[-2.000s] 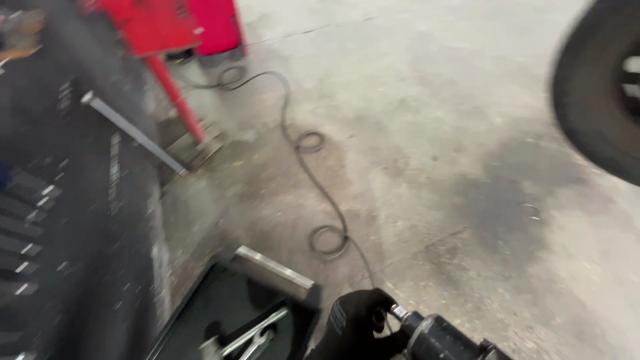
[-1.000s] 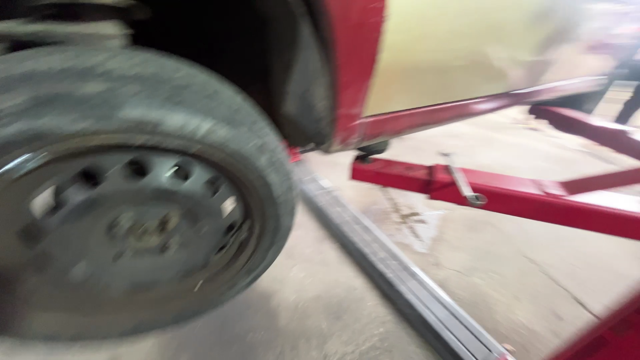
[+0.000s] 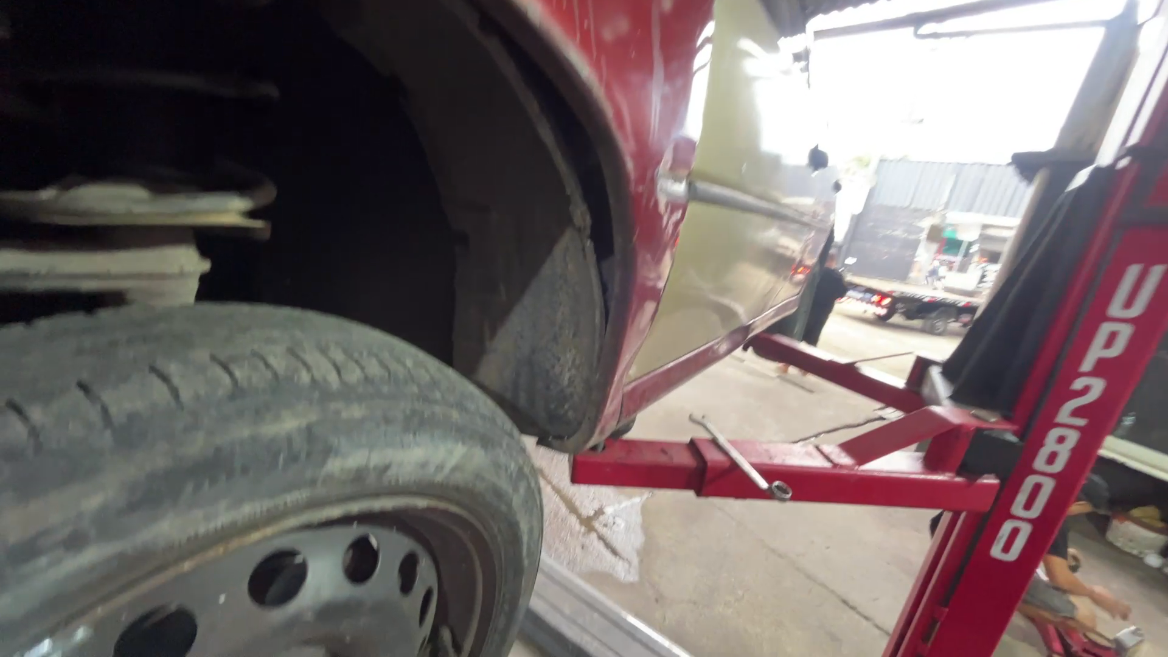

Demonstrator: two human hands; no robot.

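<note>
Neither of my hands shows in the frame of now. A car wheel with a worn tire (image 3: 301, 401) and a dark steel rim (image 3: 319, 575) fills the lower left, beneath the wheel arch liner (image 3: 538, 338). Above the tire, a coil spring seat (image 3: 137, 205) of the suspension is visible in the dark wheel well. To the right, a combination wrench (image 3: 741, 458) lies slanting across a red lift arm (image 3: 849, 479), its ring end over the arm's near side. The arm reaches under the sill of the raised car (image 3: 652, 255).
A red lift column (image 3: 1063, 438) stands at the right with dark cloth (image 3: 1013, 301) beside it. A metal floor plate (image 3: 593, 611) runs below the wheel. One person (image 3: 826, 292) stands by the car's far end; another person (image 3: 1063, 575) is low at the bottom right. A flatbed truck (image 3: 931, 306) is outside.
The view has swung up from the floor, where my gloved hand held a power tool near a tray of wrenches, to the wheel and lift. My hand and that tool have left the view.
</note>
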